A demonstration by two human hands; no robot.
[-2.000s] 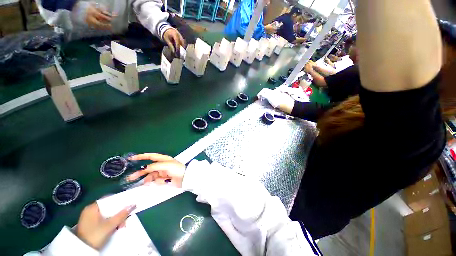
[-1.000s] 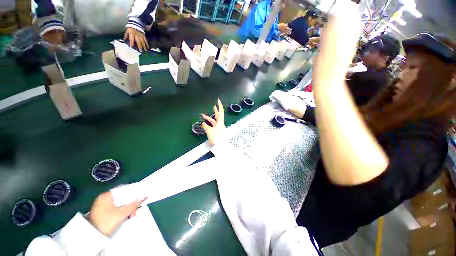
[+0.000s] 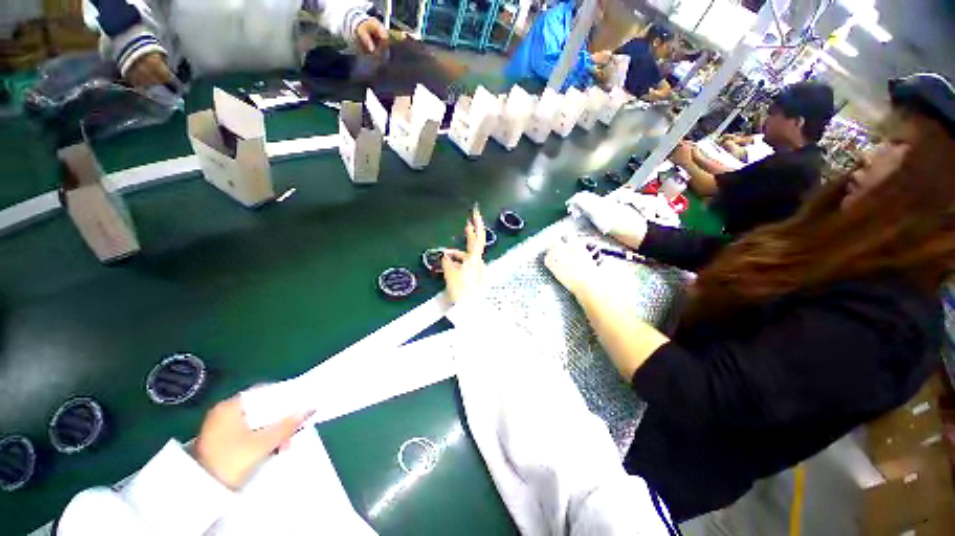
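My left hand point(image 3: 246, 434) grips the end of a long white label strip point(image 3: 367, 385) at the belt's near edge. My right hand point(image 3: 464, 267) is over the belt with its fingers apart. Its fingertips are at the right side of a black disc point(image 3: 432, 261), which they partly cover; whether they touch it cannot be told. Another black disc point(image 3: 398, 282) lies just left of it. More discs lie beyond the hand, one partly hidden by it. Three discs, one of them here point(image 3: 176, 379), lie at the left. A thin pale ring point(image 3: 418, 454) lies on the green surface below the strip.
Open white cartons point(image 3: 230, 157) stand along the far side, with a person's hands behind them. A dark plastic bag point(image 3: 94, 99) lies at far left. At right, a neighbour in black leans over silvery padding point(image 3: 534, 314), holding a slim dark tool point(image 3: 623, 254). Brown cartons point(image 3: 901, 461) are at lower right.
My right hand moved from beside the left discs out to the farther discs. The discs and nearest cartons have shifted left in view. The neighbour's raised arm has come down to the padding.
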